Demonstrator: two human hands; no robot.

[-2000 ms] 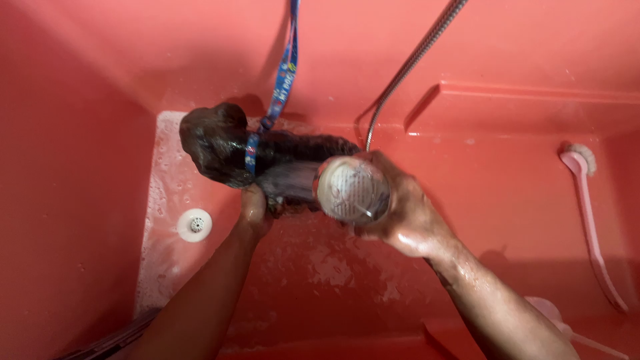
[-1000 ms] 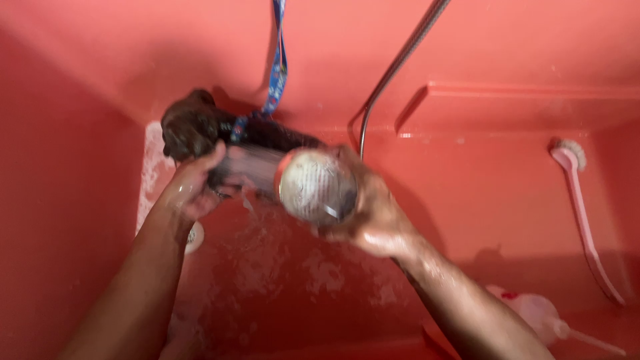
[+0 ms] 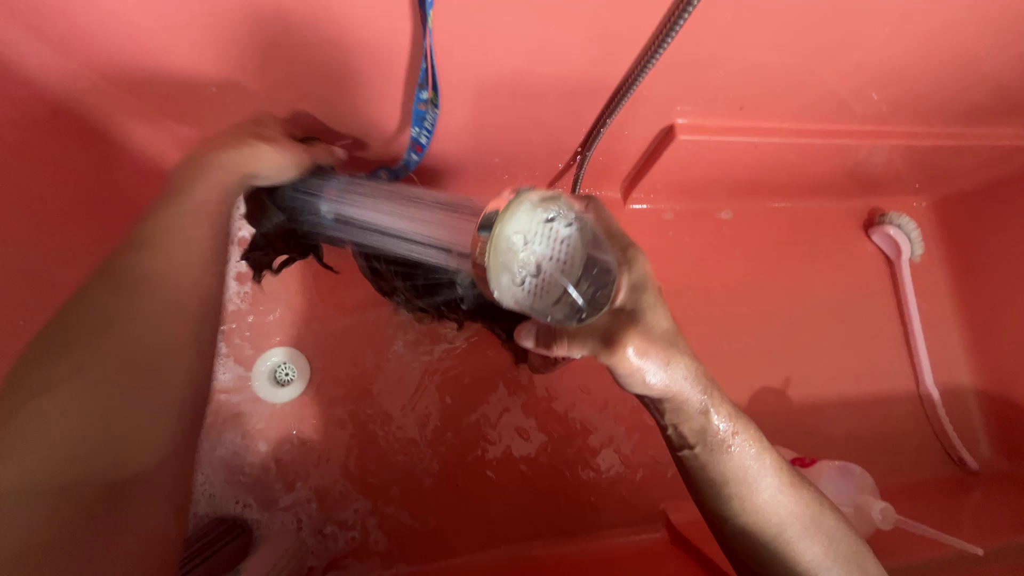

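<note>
A small dark wet dog (image 3: 424,292) stands in a red tub, its head at the left and partly hidden by water and my hand. My left hand (image 3: 276,156) lies on top of the dog's head or neck; its fingers are blurred. My right hand (image 3: 624,312) grips a round shower head (image 3: 544,256), which sprays leftward over the dog's neck and back. A blue printed leash (image 3: 424,104) runs from the dog's neck up past the top edge.
A metal shower hose (image 3: 632,80) hangs along the back wall. The white drain (image 3: 280,374) lies at the left of the foamy tub floor (image 3: 480,448). A pink long-handled brush (image 3: 916,336) leans at the right, and a clear squeeze bottle (image 3: 848,488) with a nozzle lies at lower right.
My left hand has moved from below the dog's neck and chest up over its head. The shower head stays in my right hand, spraying throughout.
</note>
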